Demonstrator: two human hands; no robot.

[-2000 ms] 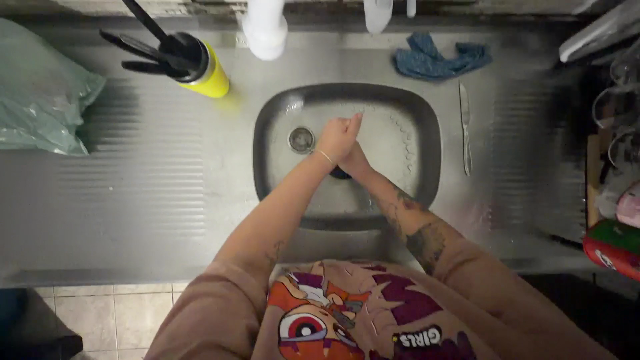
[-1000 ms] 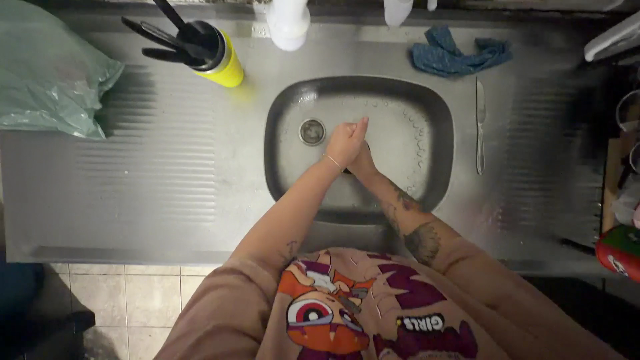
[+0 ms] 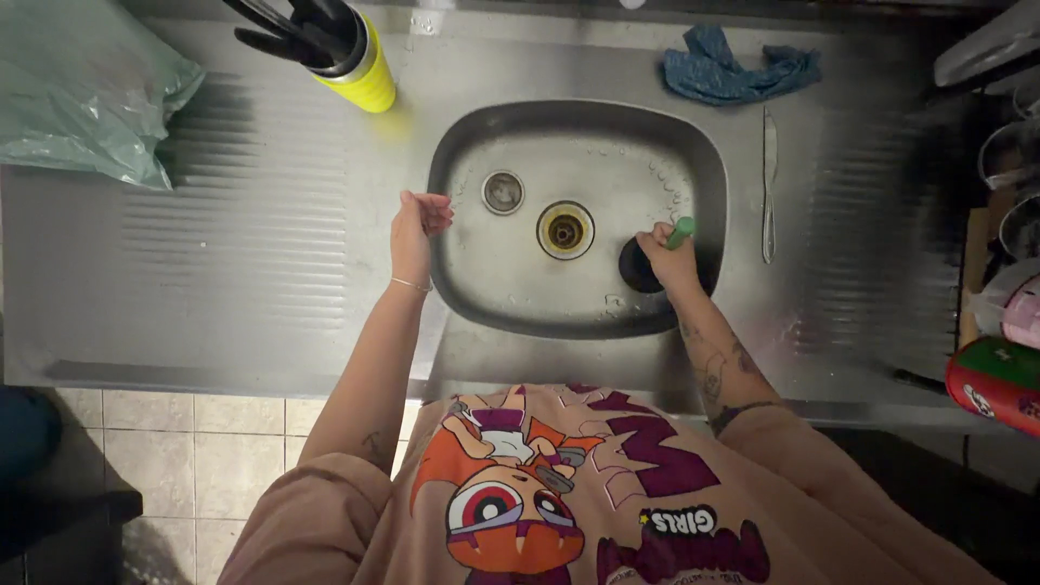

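My right hand (image 3: 670, 253) grips the green handle (image 3: 681, 232) of a plunger, whose black rubber cup (image 3: 639, 266) is at the right side of the steel sink basin (image 3: 504, 292). Nothing shows in my left hand (image 3: 421, 231), which is at the basin's left rim with its fingers partly curled. Near the basin's middle is the uncovered drain (image 3: 565, 231), with yellowish residue around it. A round metal strainer (image 3: 503, 192) lies left of and a little behind the drain. Water drops dot the basin floor.
A yellow holder (image 3: 370, 81) with black-handled utensils stands behind the basin at left, beside a pale green plastic bag (image 3: 73, 89). A blue cloth (image 3: 735, 71) and a table knife (image 3: 769, 187) lie at right. Glasses (image 3: 1007, 154) and a red and green container (image 3: 995, 378) are at the far right.
My hands were together over the middle of the basin and have moved apart, left and right. The drain and the plunger's green handle now show. The view is closer to the sink.
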